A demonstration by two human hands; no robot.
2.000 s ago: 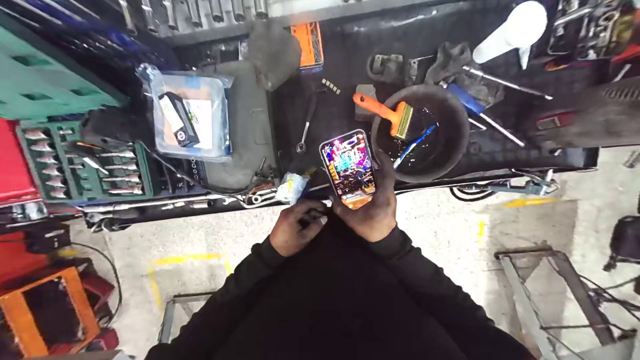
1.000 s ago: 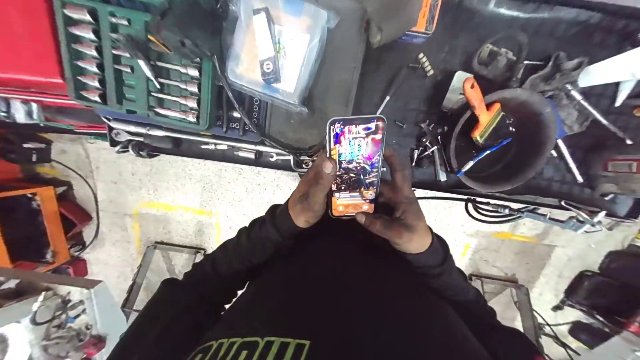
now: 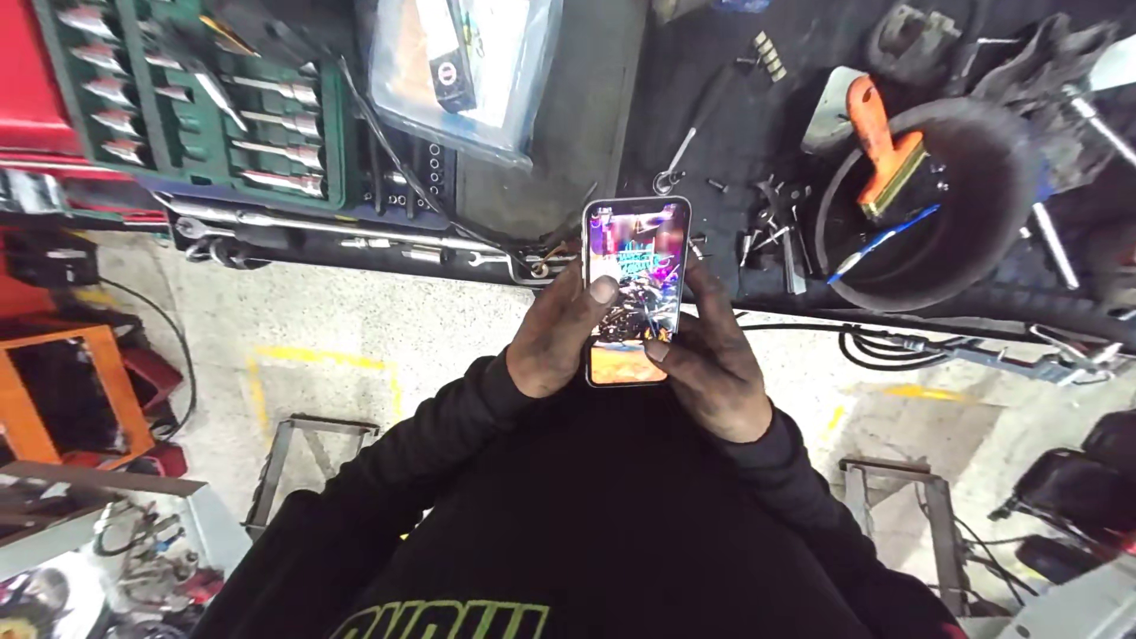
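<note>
A smartphone (image 3: 635, 306) with a lit, colourful screen is held upright between both hands, close to the bench edge. My left hand (image 3: 559, 337) grips its left side, the thumb over the screen. My right hand (image 3: 721, 364) supports the right side, with its thumb at the lower part of the screen. Both hands are darkly smudged. Beyond the phone lies a combination wrench (image 3: 679, 160). To the right, a dark round bowl (image 3: 976, 222) holds an orange-handled brush (image 3: 879, 146) and a thin blue tool (image 3: 881, 244).
A green socket case (image 3: 200, 169) and a clear plastic bag (image 3: 453, 124) lie on the bench at left. Small bolts and bits (image 3: 781, 226) lie left of the bowl. Wrenches line the front edge. Metal stands (image 3: 311, 422) and an orange frame (image 3: 80, 390) stand below.
My left hand has come from beside the phone onto its left side, thumb over the screen. My right thumb is now at the screen's lower part. The view has shifted and looks closer.
</note>
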